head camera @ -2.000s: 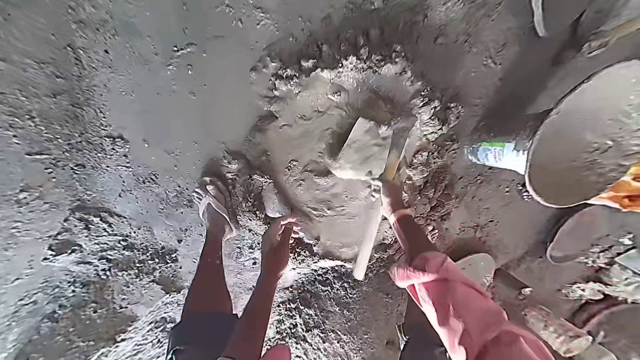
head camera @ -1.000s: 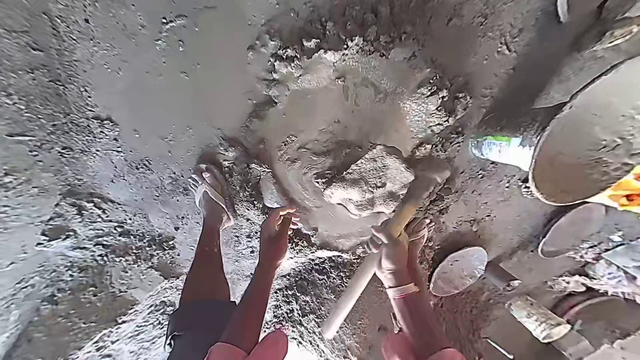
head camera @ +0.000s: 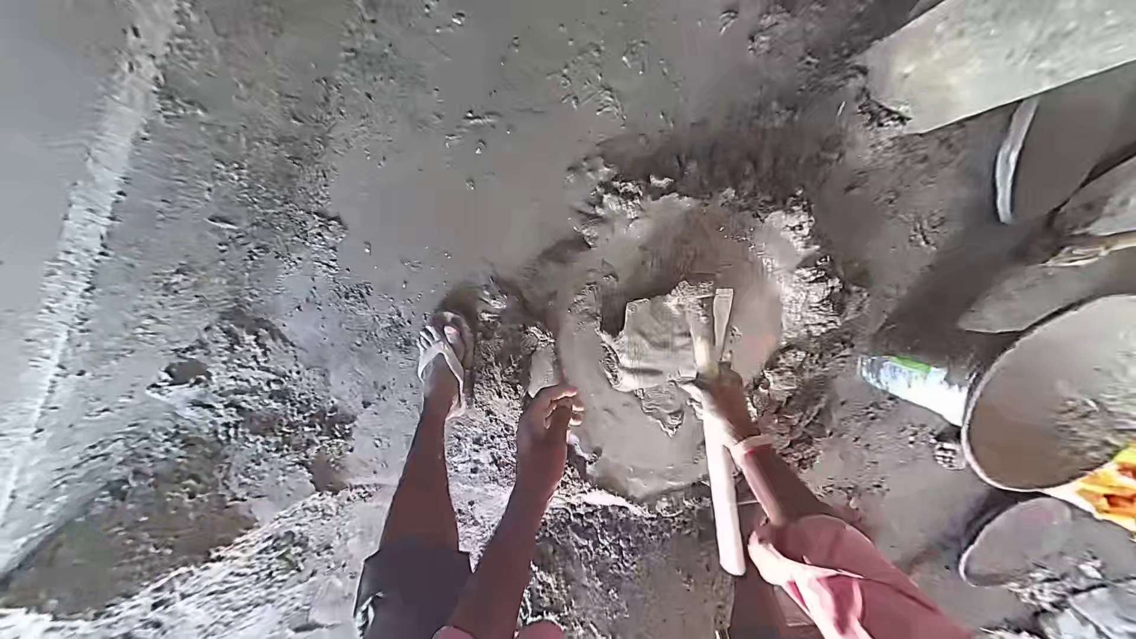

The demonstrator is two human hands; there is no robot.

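Note:
My right hand (head camera: 723, 404) grips the wooden handle (head camera: 721, 497) of a hoe close to its head. The broad, mortar-coated hoe blade (head camera: 655, 342) lies in a round pool of wet grey mortar (head camera: 635, 453), to the left of that hand. My left hand (head camera: 546, 426) hangs at the pool's left edge with its fingers curled and nothing seen in it. A small grey lump (head camera: 540, 368) lies on the ground just beyond its fingertips.
My sandalled foot (head camera: 442, 359) stands left of the pool. At the right are a large mortar-stained pan (head camera: 1047, 408), a plastic bottle (head camera: 914, 382), a smaller round pan (head camera: 1016, 537) and a pale slab (head camera: 1003, 62). Rough ground surrounds the pool.
One second ago the hoe handle slanted down to the left; now it stands nearly upright in the view. The hoe blade has turned in the mortar. The view has shifted.

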